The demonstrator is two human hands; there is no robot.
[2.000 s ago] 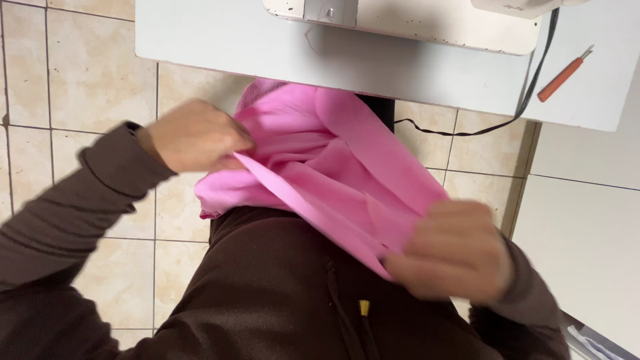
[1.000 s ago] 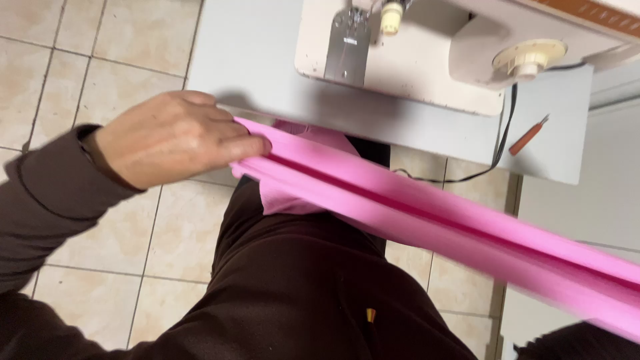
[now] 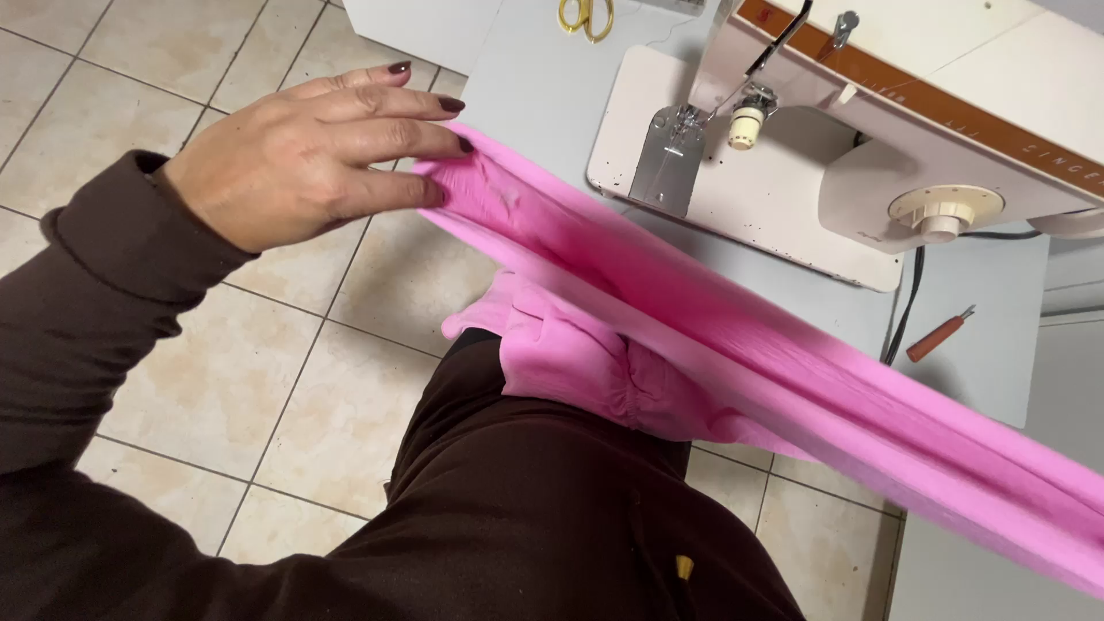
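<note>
A pink fabric piece (image 3: 742, 336) is stretched in a long open band from upper left to the right edge of the view. At its left end my left hand (image 3: 319, 155) holds it, the thumb and a finger at the edge and the other fingers spread. A gathered part of the same cloth hangs down over my lap. My right hand is out of view, past the right edge. Behind the cloth stands a Singer sewing machine (image 3: 862, 129) with its needle area and metal plate (image 3: 668, 164) showing; no cloth lies under the needle.
The machine stands on a grey-white table (image 3: 992, 379). A seam ripper with a red handle (image 3: 938, 336) lies right of it, beside a black cord (image 3: 904, 306). Gold-handled scissors (image 3: 588, 17) lie at the back. Tiled floor (image 3: 207, 371) shows at left.
Two seconds ago both hands held the bunched cloth over my lap. It is now pulled out long, and my right hand has left the view. The view has shifted toward the machine.
</note>
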